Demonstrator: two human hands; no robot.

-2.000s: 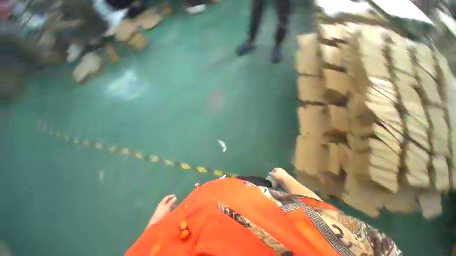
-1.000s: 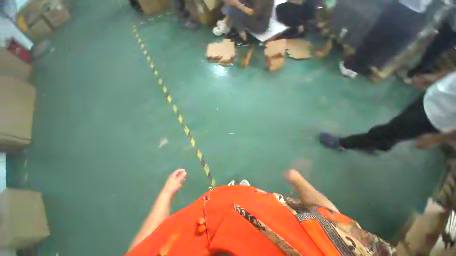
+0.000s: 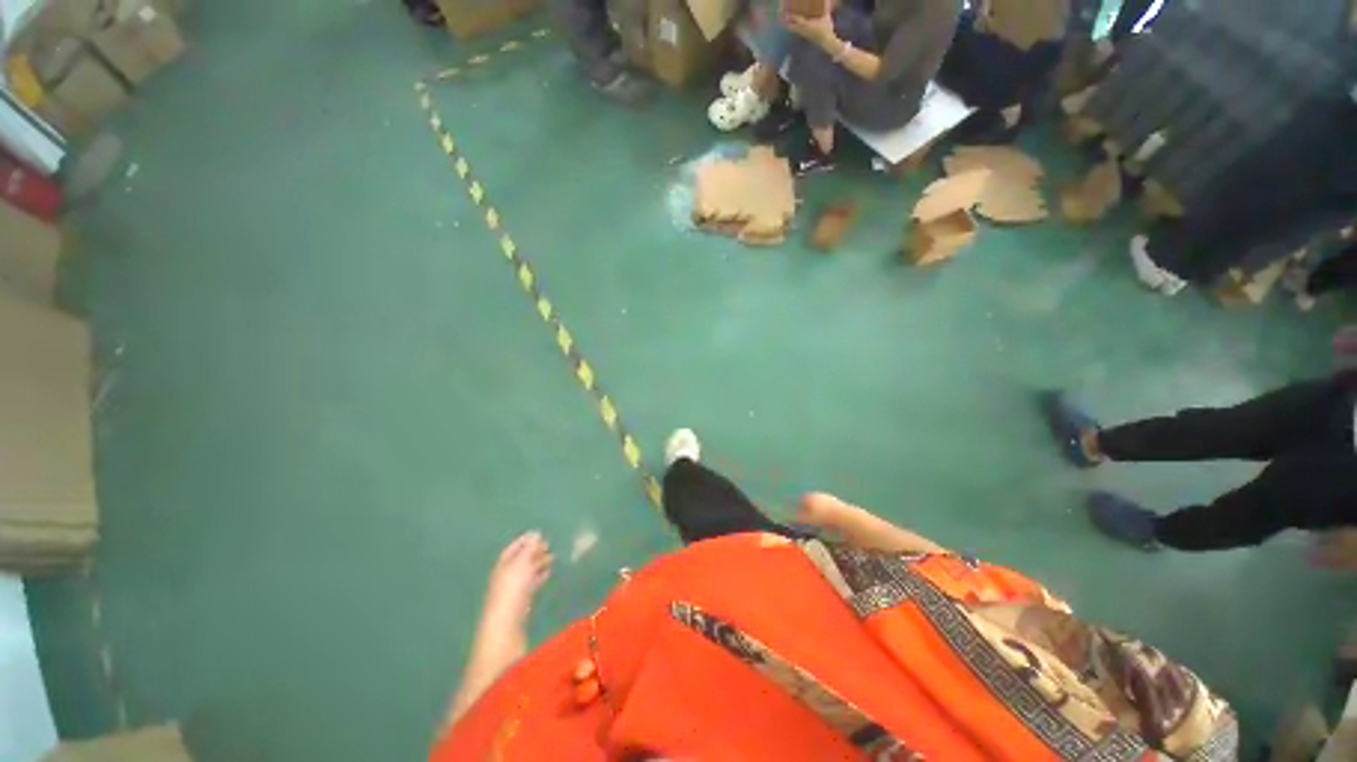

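My left hand [image 3: 520,569] hangs in front of me at the lower left over the green floor. It holds nothing; its fingers are small and blurred, and I cannot tell how far apart they are. My right hand [image 3: 822,511] is beside my body at the lower middle, small and blurred, with no object visible in it. Ahead on the floor, part-folded cardboard pieces [image 3: 747,194] lie in a low pile, and flat die-cut blanks [image 3: 1000,185] lie to the right of it.
Yellow-and-black tape [image 3: 546,310] runs ahead from my foot [image 3: 682,447]. A seated person [image 3: 889,67] is at the top. Another person's legs [image 3: 1228,476] are at the right. A cardboard stack [image 3: 45,432] stands at the left edge, with cartons [image 3: 112,60] at the top left.
The view has swung from the large shingled pile toward the tape and the seated people. My foot now shows ahead of my body. The standing person's legs have shifted to the right edge.
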